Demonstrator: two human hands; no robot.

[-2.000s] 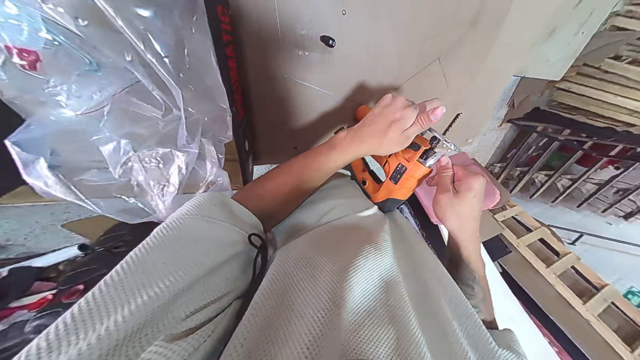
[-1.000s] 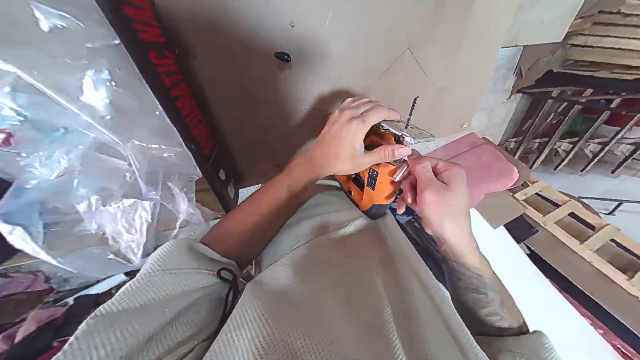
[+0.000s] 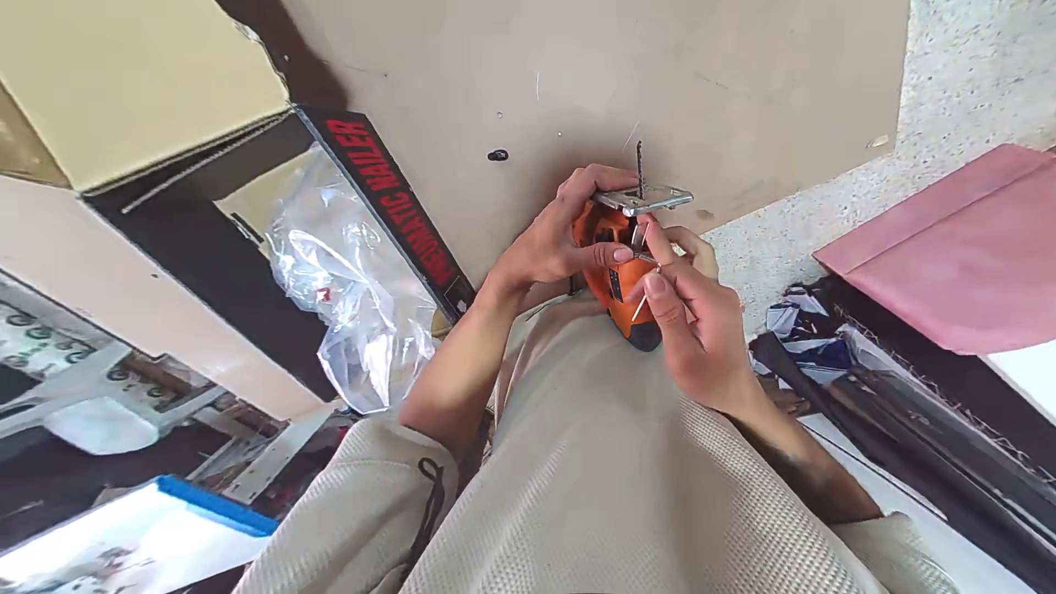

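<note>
An orange and black jigsaw stands against my body with its metal base plate uppermost and the toothed blade pointing away from me. My left hand grips the jigsaw's body, the thumb across its side and the fingers behind the plate. Between the thumb and fingers of my right hand is a thin metal rod, perhaps a hex key, held close to the jigsaw just below the plate. Whether the rod touches a screw is hidden by the fingers.
Beneath the jigsaw lies a brown board with a small black object on it. An open cardboard nailer box holding clear plastic film stands at left. At right are a pink sheet and dark long pieces.
The view has shifted, and more of the open box shows at left. The jigsaw's base plate now faces farther away from me. My right hand has moved lower beside the tool, and a thin rod shows in it.
</note>
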